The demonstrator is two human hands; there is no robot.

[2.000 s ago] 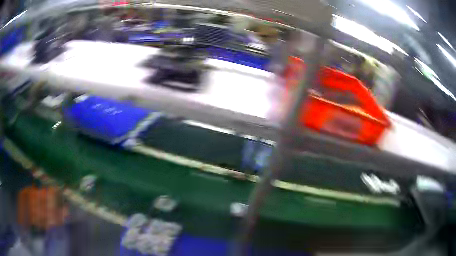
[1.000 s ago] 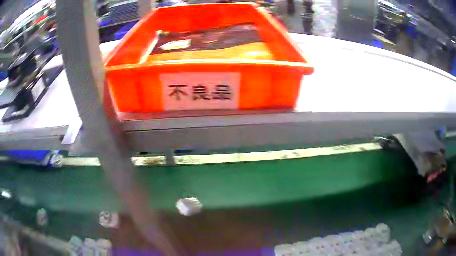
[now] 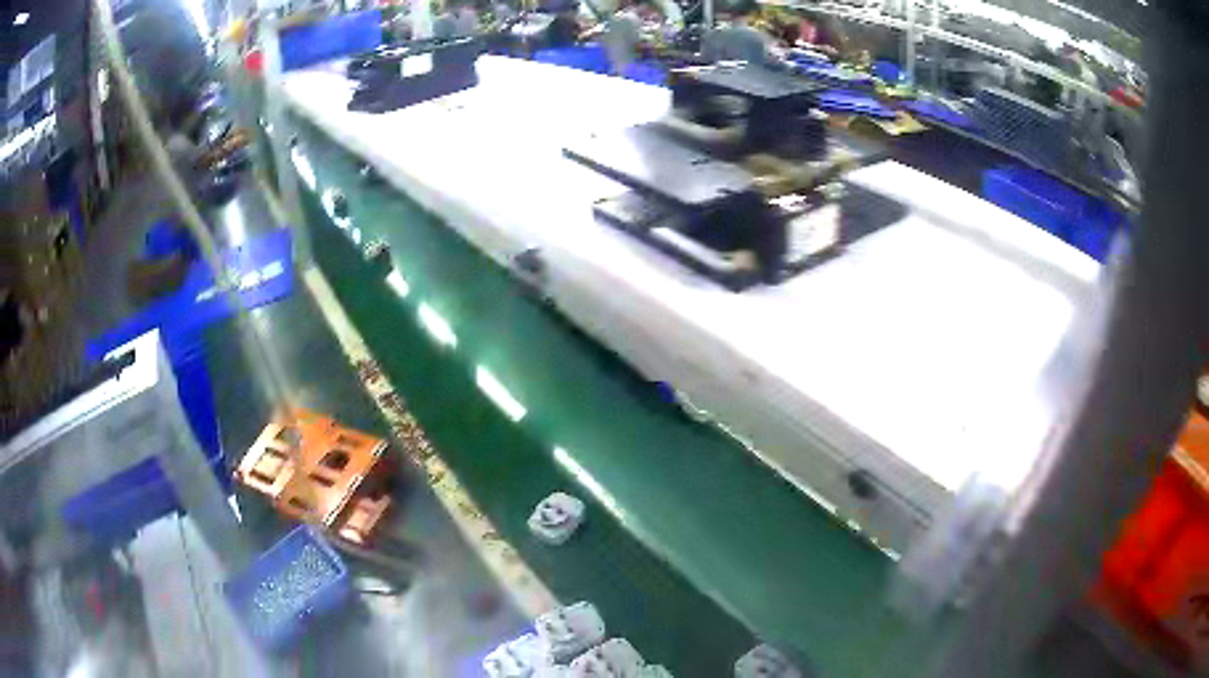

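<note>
No hand shows in the picture. Several white plastic housings (image 3: 570, 630) lie grouped at the bottom edge, cut off by it. One white housing (image 3: 556, 518) lies alone on the green conveyor belt (image 3: 458, 397), and another is partly cut off at the bottom. An orange fixture plate (image 3: 316, 466) with cut-outs sits on the dark bench left of the belt. The light-blue screw bin (image 3: 287, 585) with tiny pieces stands just in front of it.
A long white shelf (image 3: 928, 318) runs beyond the belt and carries black stepped stands (image 3: 743, 172). A grey post (image 3: 1127, 331) stands close at the right, with the orange-red bin (image 3: 1167, 530) behind it. A white machine frame (image 3: 100, 397) is at the left. Blue sheets (image 3: 252, 272) lie beyond it.
The view has swung left along the belt. The orange-red bin has moved from the centre to the right edge. The black stands, fixture plate and screw bin now show clearly.
</note>
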